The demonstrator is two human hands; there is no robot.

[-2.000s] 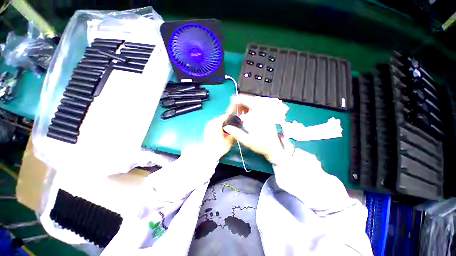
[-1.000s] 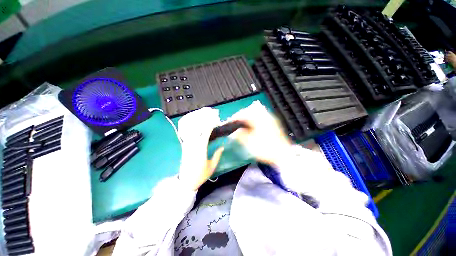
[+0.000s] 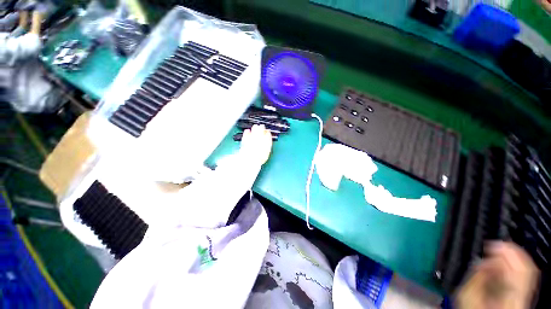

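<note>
My left hand (image 3: pixel 256 143) is on the near side of the pile of black tubes (image 3: pixel 270 119) in front of the fan, its fingertips at the tubes. Whether it grips one cannot be told. My right hand (image 3: pixel 498 279) is strongly blurred at the lower right, by the stacked dark slotted trays (image 3: pixel 477 205); nothing can be made out in it. The white wiping cloth (image 3: pixel 345 164) lies crumpled on the green mat, its tail stretching right. Behind it, the flat ribbed tray (image 3: pixel 402 139) holds several small black end pieces (image 3: pixel 356 113) at its left end.
A square fan (image 3: pixel 290 83) stands behind the tubes, its white cable (image 3: pixel 315 172) curving across the green mat (image 3: pixel 356 220). At left is the lined supply box (image 3: pixel 181 130) with rows of black tubes, and a lower carton (image 3: pixel 69 158). A blue crate (image 3: pixel 371 280) shows below the bench edge.
My hands have parted: the left has gone to the tube pile, the right to the stacked trays. The dark tube between them is no longer seen there. The cloth lies free; the view has swung left.
</note>
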